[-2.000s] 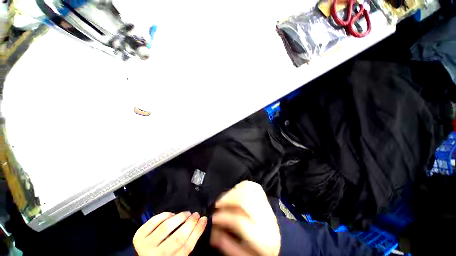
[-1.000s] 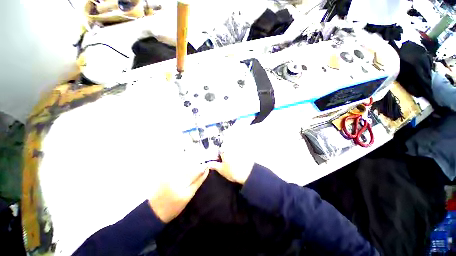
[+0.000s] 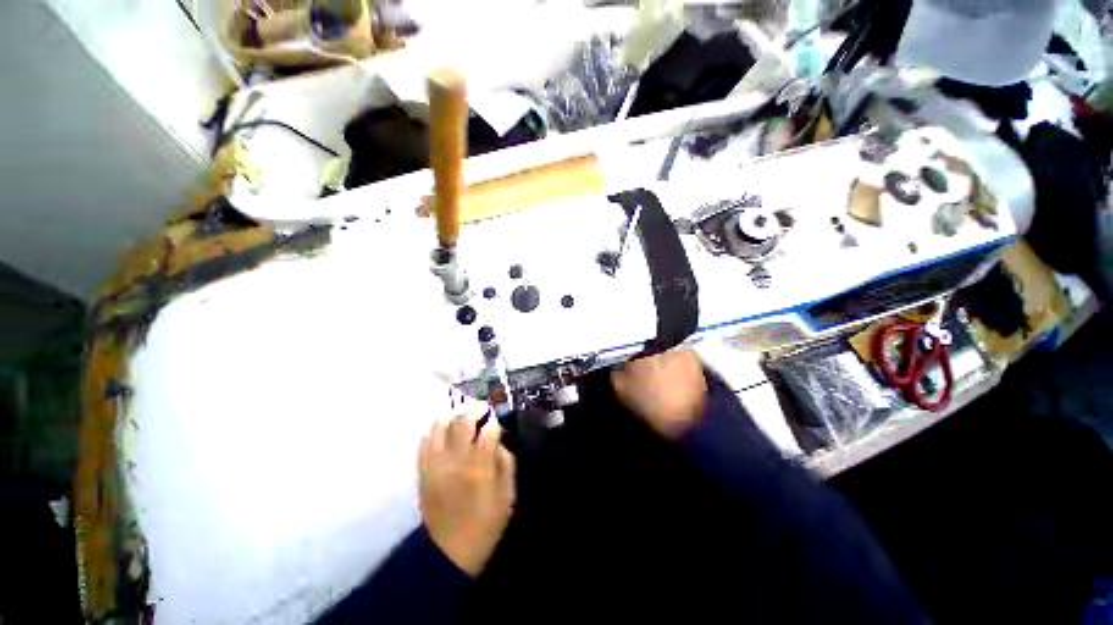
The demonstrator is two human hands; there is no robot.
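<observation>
The white sewing machine head [image 3: 574, 275] lies across the table, its needle area hidden below the left end. Black garment cloth [image 3: 574, 488] lies in front of the machine and runs down to the lap. My left hand [image 3: 468, 494] is on the cloth's edge just left of the needle area, fingertips close to the small metal parts [image 3: 537, 397]. My right hand [image 3: 663, 391] lies on the cloth right of the needle area, partly under the machine arm; its fingertips are hidden. Whether it grips the cloth is unclear.
A black band [image 3: 669, 275] drapes over the arm. A wooden-handled post [image 3: 448, 159] stands at its left end. Red-handled scissors [image 3: 915, 366] and a clear plastic bag [image 3: 842, 397] lie at the right. Behind are black cloth [image 3: 696, 67] and a round basket [image 3: 299, 31].
The view first rose from the lap to the machine. Since then my hands have moved apart, left hand beside the needle area and right hand further right, with the black cloth between them.
</observation>
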